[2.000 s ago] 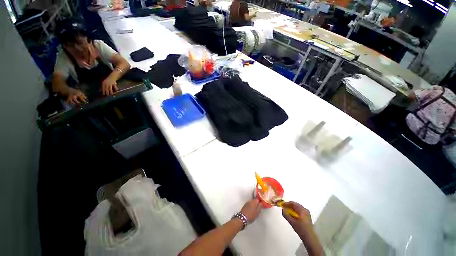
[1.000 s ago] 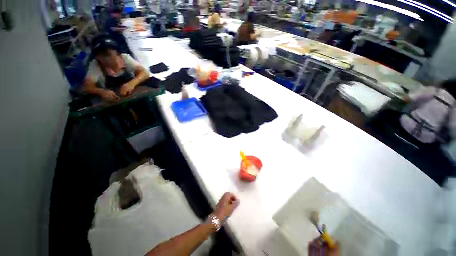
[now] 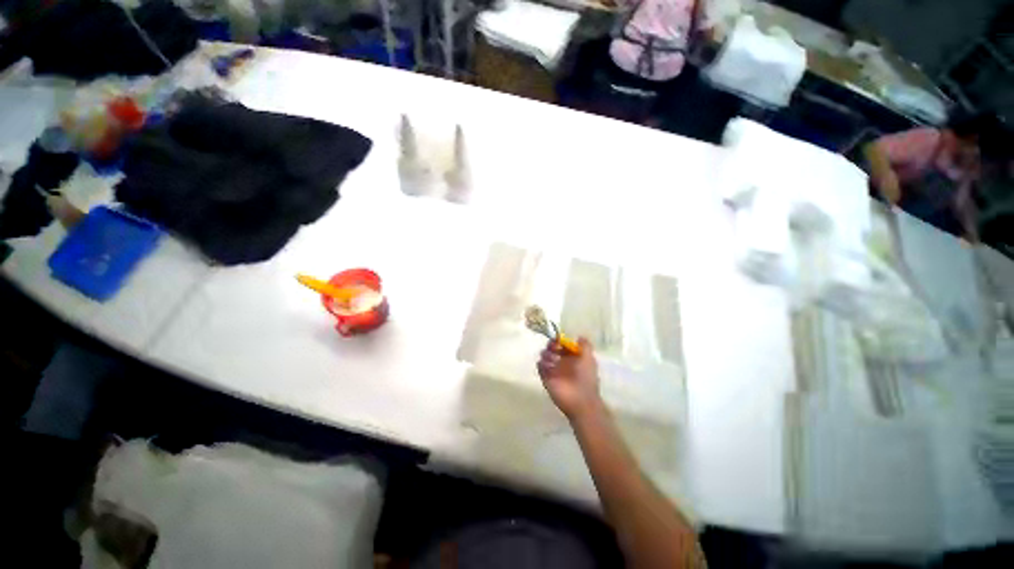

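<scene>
My right hand [image 3: 569, 376] is shut on a glue brush [image 3: 548, 329] with a yellow-orange handle, its bristles pointing up and left. It is over a white panel stack [image 3: 523, 400] with upright straps on a grey-beige backing board [image 3: 495, 300]. Whether the bristles touch the panel I cannot tell. A red glue pot [image 3: 358, 316] stands to the left with pale glue and a second yellow-orange handle in it. My left hand is not in view.
Pale upright blocks [image 3: 434, 167] stand at the far side. Black fabric [image 3: 239, 172] and a blue tray [image 3: 103, 252] lie left. More panels [image 3: 856, 467] and wrapped white pieces [image 3: 801, 200] are right. A white pile [image 3: 234, 506] is low left. People are beyond the table.
The view has swung right. My left hand let go of the red pot and has left the picture. My right hand carried the brush from the pot to above the panels.
</scene>
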